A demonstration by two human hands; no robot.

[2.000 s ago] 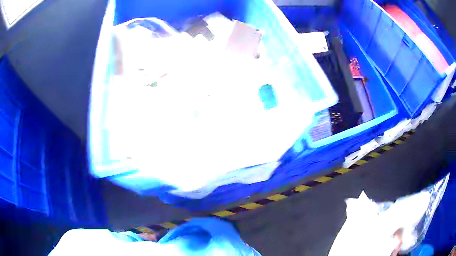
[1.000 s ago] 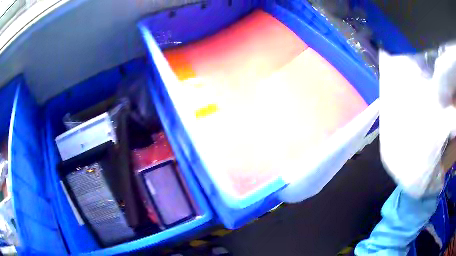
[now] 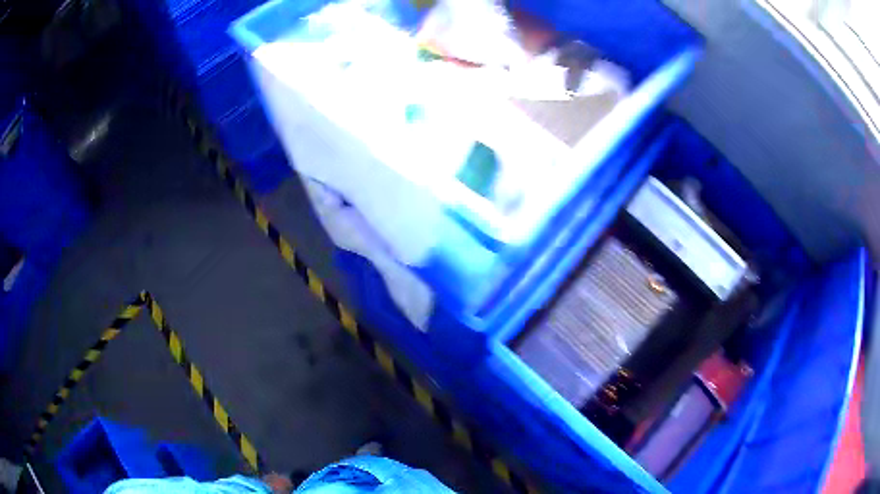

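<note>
A blue crate stands at upper centre, filled with overexposed white material, with a flat grey-beige piece on it. A lower blue crate beside it, to the right, holds a ribbed stack, a white box-like part, a flat greyish panel and red material. Neither of my hands can be made out. Light-blue cloth shows at the bottom edge, with a small skin-toned patch in it that I cannot identify.
Yellow-black tape runs along the crates on the grey floor. A blue crate wall stands at right, with red material beyond it. Small blue objects lie at lower left. More blue shapes show at the left edge.
The view has swung left, back to the crate of white material. The white bag and the hand with it, at right before, are out of the picture. The crate of pink material is mostly out.
</note>
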